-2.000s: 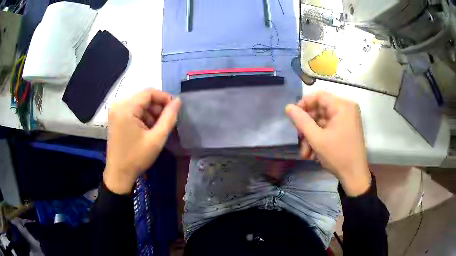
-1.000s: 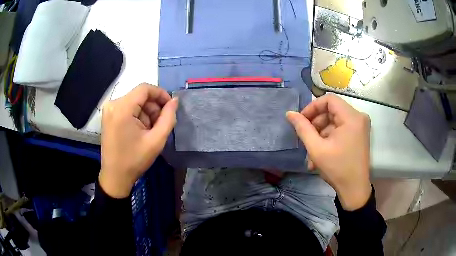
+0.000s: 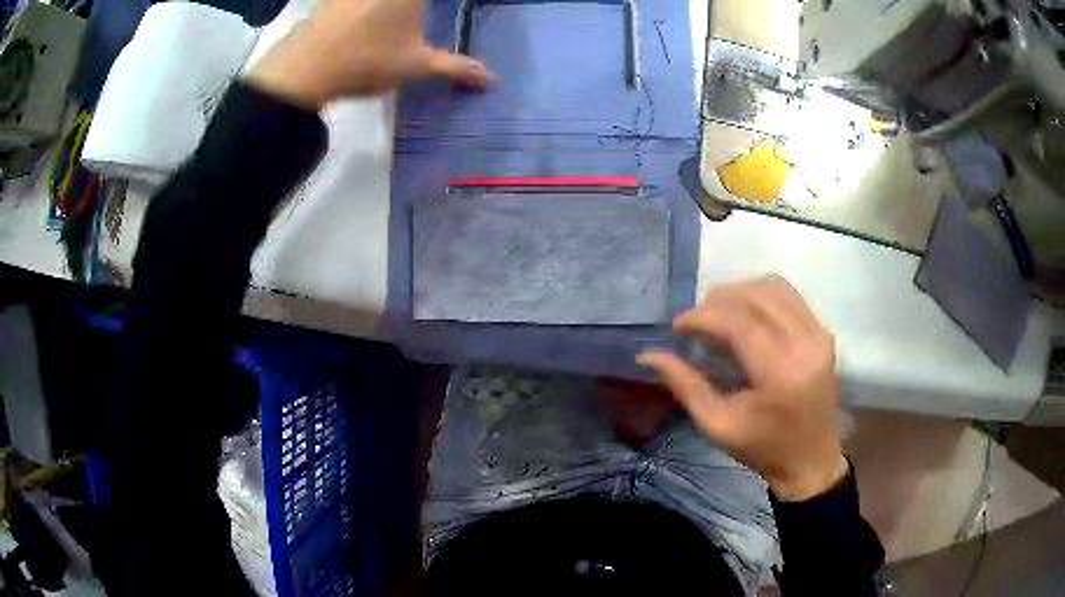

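The blue sewing template (image 3: 543,157) lies unfolded on the white table, with a red strip (image 3: 543,182) along one slot. The grey fabric panel (image 3: 541,259) lies flat on its near half, just below the red strip. My left hand (image 3: 362,53) is at the top left edge of the template's far half, blurred, thumb pointing right; whether its fingers hold the edge cannot be told. My right hand (image 3: 757,379) is off the panel, at the template's near right corner, thumb and fingers apart with nothing seen between them.
A white fabric stack (image 3: 169,88) lies at left. The sewing machine bed (image 3: 818,187) with a yellow patch (image 3: 754,173) is at right. Spare grey fabric (image 3: 975,280) lies at the right, with a dark-handled tool (image 3: 1011,233) on it. A blue basket (image 3: 310,466) stands below the table.
My left hand has left the panel's left edge and moved up to the template's far half, its arm now covering the black pieces. My right hand has moved down off the panel's right edge.
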